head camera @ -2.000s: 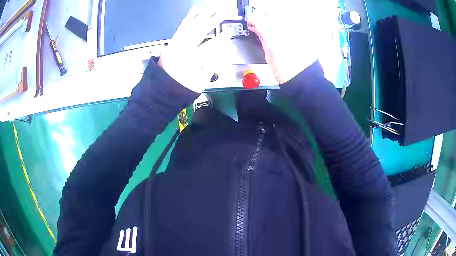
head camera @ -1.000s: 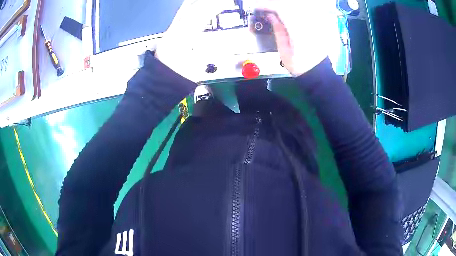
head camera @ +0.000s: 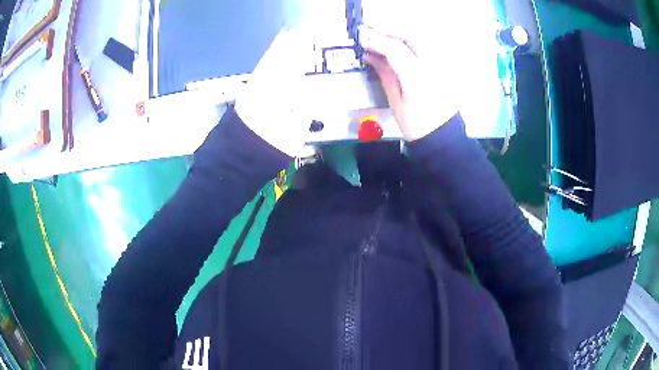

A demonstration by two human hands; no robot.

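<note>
My left hand (head camera: pixel 271 97) is overexposed and lies over the right edge of the dark display panel (head camera: pixel 209 47); its fingers blend into the glare. My right hand (head camera: pixel 394 76) has its fingertips bent at the right side of a small dark-outlined corner piece (head camera: pixel 341 59) on the pale machine bed. The hands are on either side of this piece. Glare hides whether either hand grips anything. A red emergency stop (head camera: pixel 370 130) is on the front edge between my wrists, with a dark round button (head camera: pixel 316 126) to its left.
A screwdriver (head camera: pixel 92 95) and a small black block (head camera: pixel 119 54) lie at the left beside white cover plates (head camera: pixel 23 94). A round gauge (head camera: pixel 514 36) is at the machine's right edge. Black foam mats (head camera: pixel 625 130) stand on the green-topped bench at right.
My right hand was lifted and more open a second ago; its fingertips are now back by the corner piece. The whole view has shifted slightly, so the bench shows lower in the picture.
</note>
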